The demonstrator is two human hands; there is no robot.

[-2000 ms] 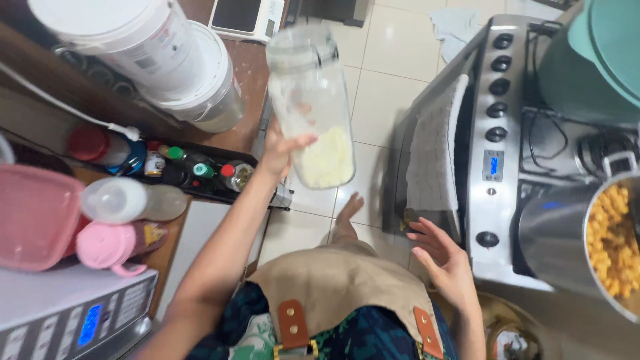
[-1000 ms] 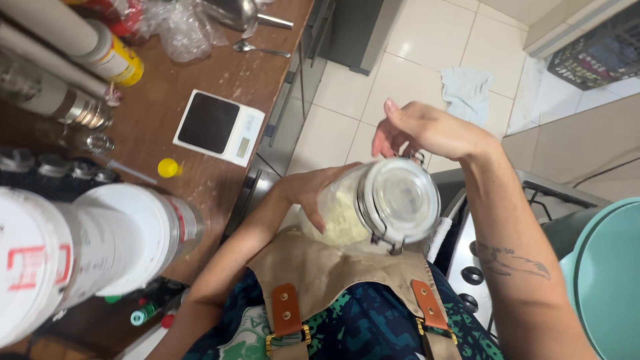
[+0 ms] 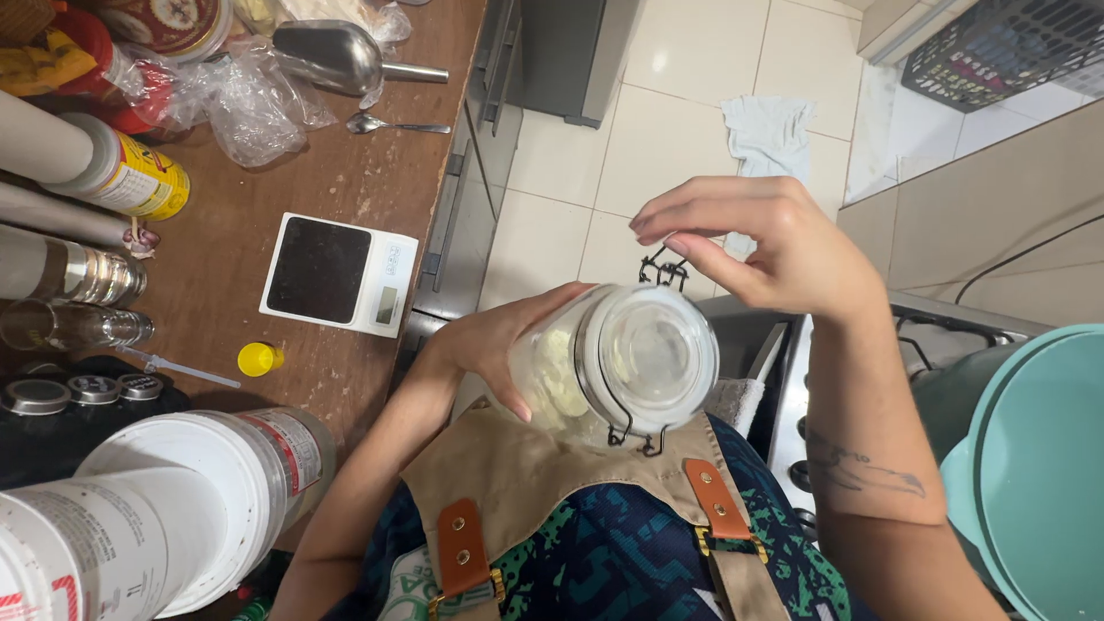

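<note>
My left hand (image 3: 509, 341) grips a clear glass jar (image 3: 552, 371) by its side, close in front of the beige apron. Pale, powder-like contents show through the glass. The glass lid (image 3: 657, 349) lies over the mouth and faces the camera. A dark wire hinge or clasp part (image 3: 636, 438) is on the near rim, and another wire clasp (image 3: 664, 272) sticks out at the far rim. Above that far clasp is my right hand (image 3: 746, 237), its thumb and fingertips close to the wire; whether they touch it I cannot tell.
The wooden counter at left bears a kitchen scale (image 3: 317, 269), a yellow cap (image 3: 259, 358), a spoon (image 3: 397, 126), a metal scoop (image 3: 332, 57), plastic bags (image 3: 259, 112) and white buckets (image 3: 198, 483). At right, a teal container (image 3: 1035, 483) stands by the stove (image 3: 789, 431). A cloth (image 3: 768, 138) lies on the floor.
Two seconds ago the jar was upright over the floor in my left hand, with my right hand apart near the stove. Now it is at the apron, my right hand at its far clasp.
</note>
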